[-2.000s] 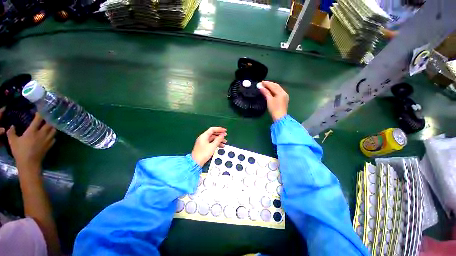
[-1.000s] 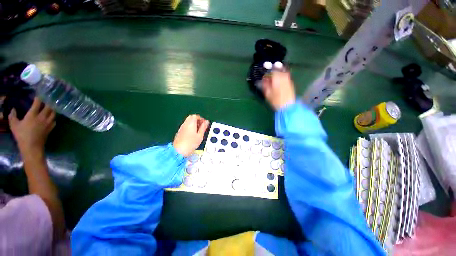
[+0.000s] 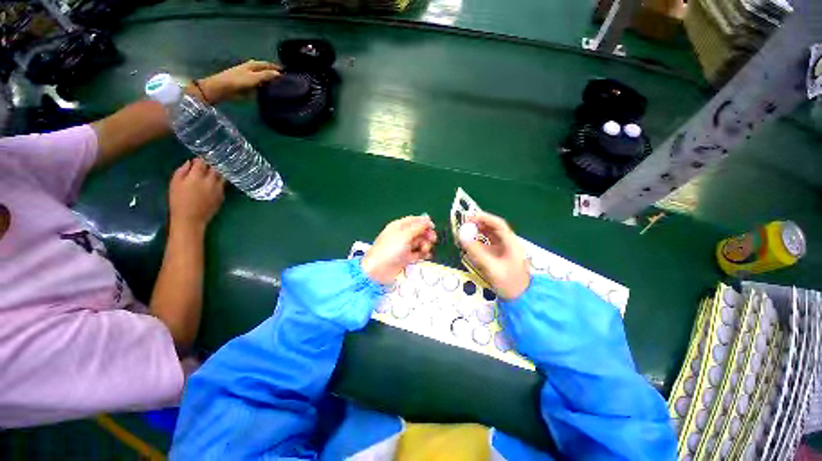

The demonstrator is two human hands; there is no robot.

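My right hand (image 3: 497, 259) pinches the raised corner of a pad sheet (image 3: 574, 275), with dark emptied circles on that corner and a round white pad (image 3: 468, 232) at the fingertips. My left hand (image 3: 401, 249) is just left of it, fingertips together; whether a tiny pale piece is between them I cannot tell. A second pad sheet (image 3: 433, 306) lies flat under both hands, with mostly pale circles and a few dark ones. A black unit (image 3: 599, 149) with two white discs sits beyond my right hand, by the post.
A grey post (image 3: 712, 117) slants at right. A yellow can (image 3: 762, 248) and stacked pad sheets (image 3: 744, 369) are at right. A water bottle (image 3: 216, 140) lies at left. A co-worker in pink (image 3: 81, 288) reaches to another black unit (image 3: 296, 94).
My right hand has left the black unit with two discs and come back to the sheets, lifting one sheet's corner. The view has shifted left. The co-worker's arm now reaches forward to another unit.
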